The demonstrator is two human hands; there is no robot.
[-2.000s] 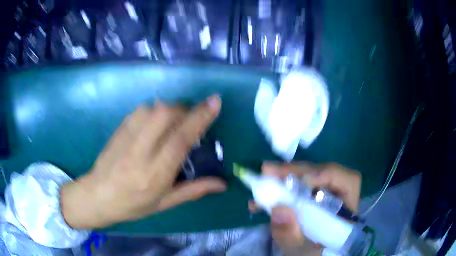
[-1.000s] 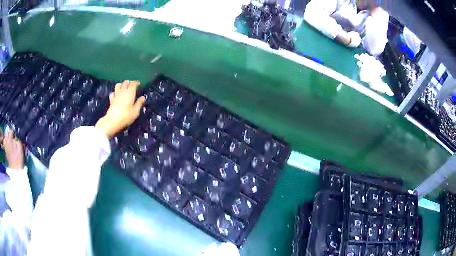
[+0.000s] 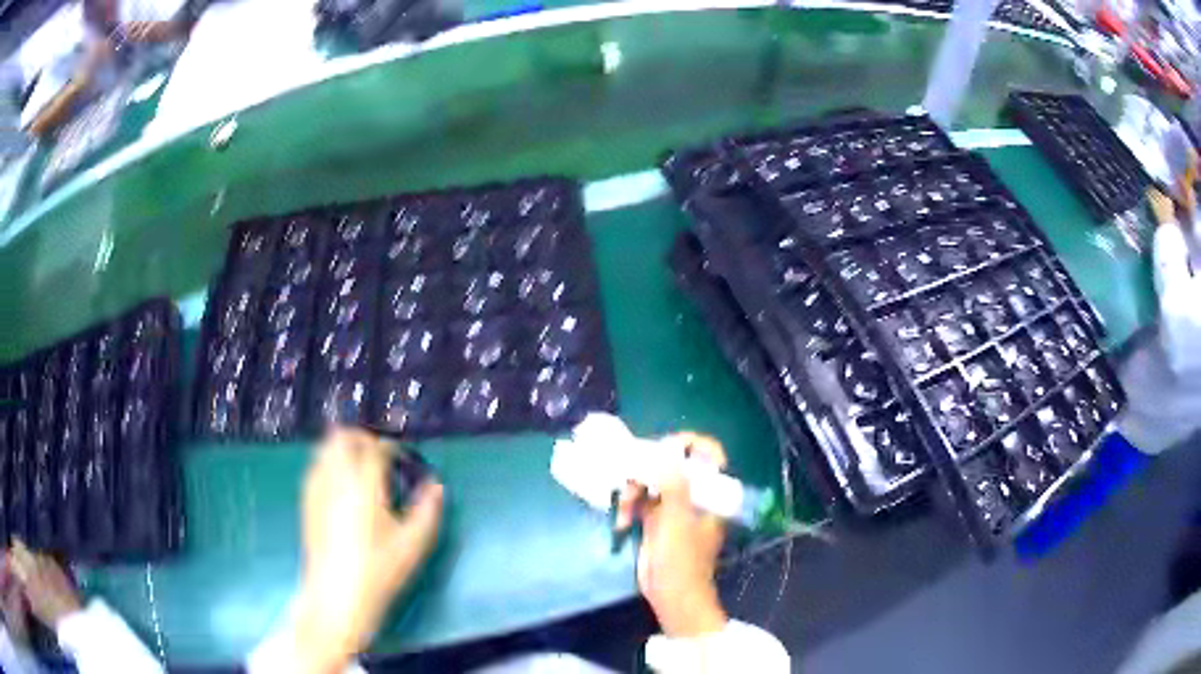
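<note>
My left hand is at the lower left, over the green bench near the front edge of a black tray. Its fingers are round a small black disc, which looks like a speaker unit; its face is blurred. My right hand is to the right, holding a white glue syringe with a green fitting at its rear, pointing right. The syringe's needle tip cannot be made out. A crumpled white cloth lies beside the right hand, in front of the tray.
Stacked black trays with discs stand on the right. Another tray is at the far left, with another person's hand below it. A person's pale sleeve shows at the right edge. A thin hose hangs behind the syringe.
The view has swung right and down. My left hand was reaching over the trays and is now back near the bench front with a black disc. My right hand and the syringe have come into view.
</note>
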